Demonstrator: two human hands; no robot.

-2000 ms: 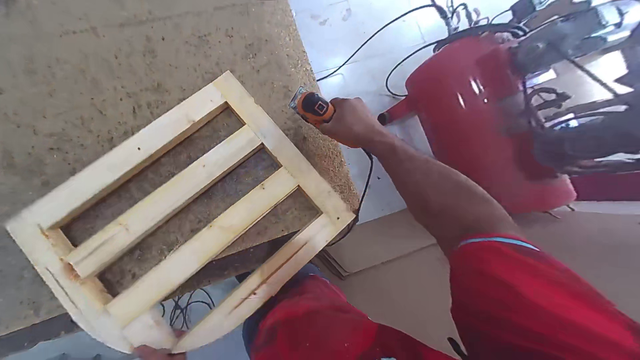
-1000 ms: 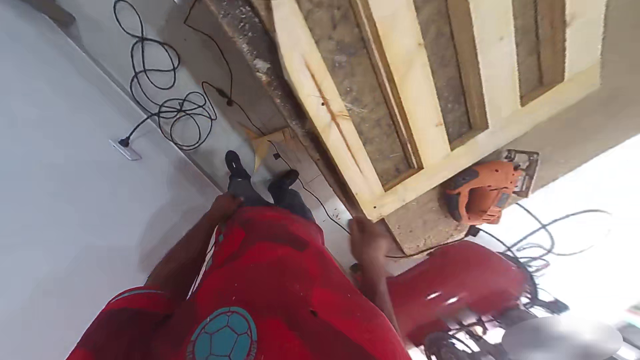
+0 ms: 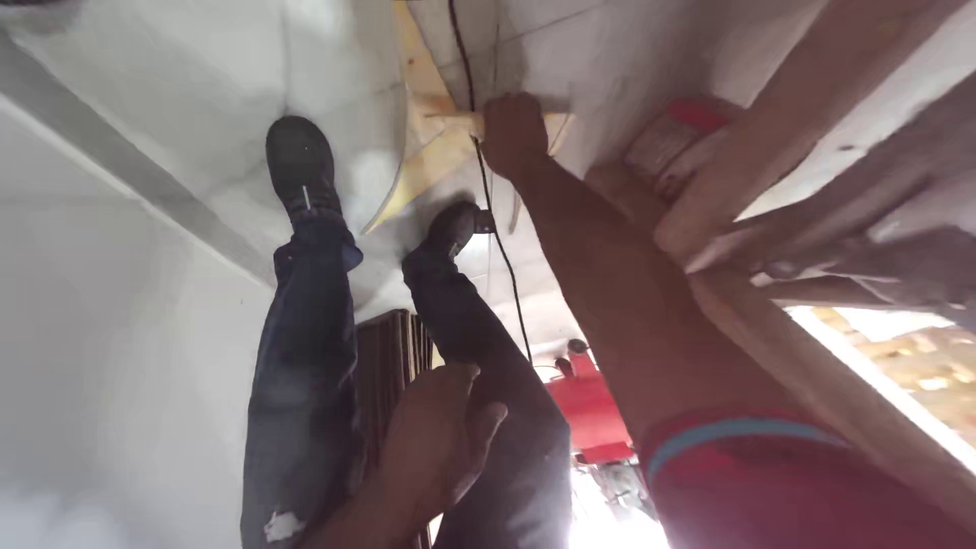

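My right hand reaches down toward the floor, its fingers closed around a pale, thin wood offcut. Other light wood offcuts lie there too, one a curved, pointed piece left of and below that hand. A black cable runs past the offcuts, close by the right hand. My left hand is over my right thigh, thumb and a finger apart, with nothing visible in it. Part of its palm side is hidden.
My black shoes stand on the pale floor near the offcuts. Timber legs and braces of a workbench are close on the right. A red tank is beyond my legs, beside a dark stack of panels. A white wall is at left.
The view has swung strongly down to the floor. My right hand, earlier beside the slatted wooden frame's corner, is now low and closed on an offcut. The frame and orange jigsaw are out of view.
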